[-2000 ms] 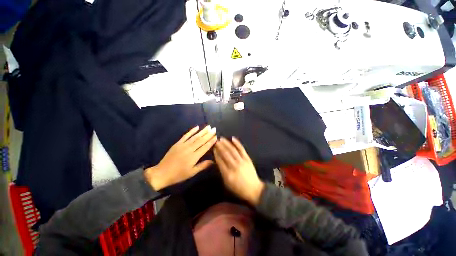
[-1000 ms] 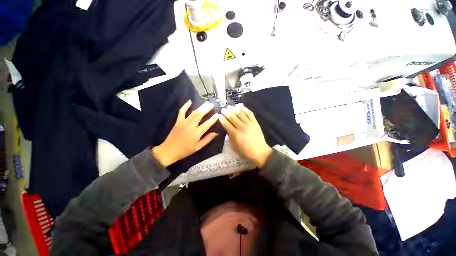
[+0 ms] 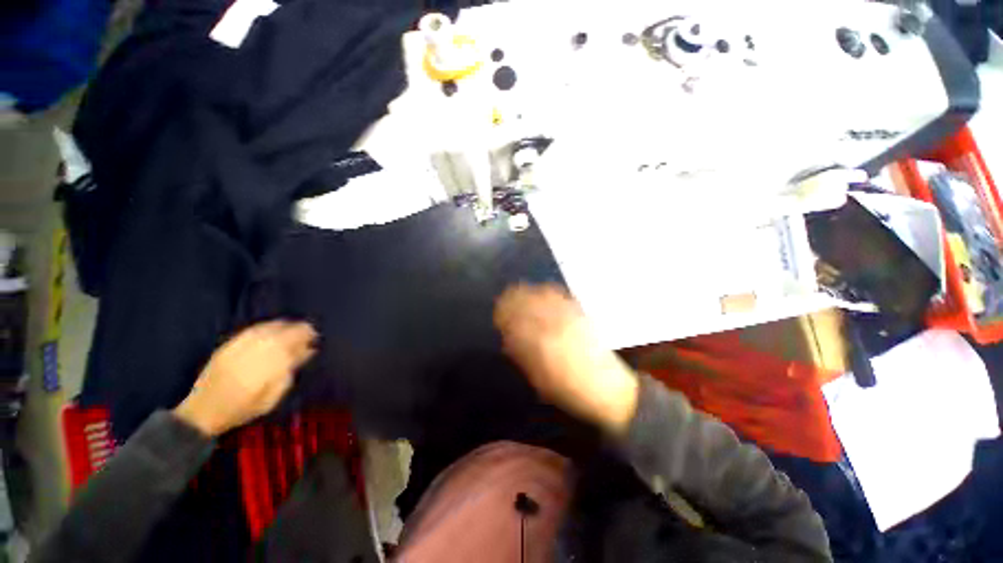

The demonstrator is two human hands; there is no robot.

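A dark garment panel point(image 3: 407, 319) lies over the bed in front of the white sewing machine point(image 3: 682, 99), its upper edge at the presser foot point(image 3: 489, 207). My left hand point(image 3: 255, 368) is at the panel's left side, fingers curled on the dark cloth. My right hand point(image 3: 555, 341) is blurred, at the panel's right edge, below the presser foot. Whether its fingers pinch the cloth cannot be told. The dark garment body point(image 3: 176, 209) is heaped left of the machine, with a white label point(image 3: 242, 20) at its top.
A red basket point(image 3: 297, 467) is below the cloth at lower left. An orange-red basket point(image 3: 948, 154) with bagged items stands at right. A dark pouch point(image 3: 874, 258), a white paper sheet point(image 3: 918, 429) and orange-red material point(image 3: 737, 385) are right of the bed.
My left hand has moved left and down, away from the presser foot. My right hand has moved down a little. The panel now spreads over the bed's front edge, and more bed shows at right.
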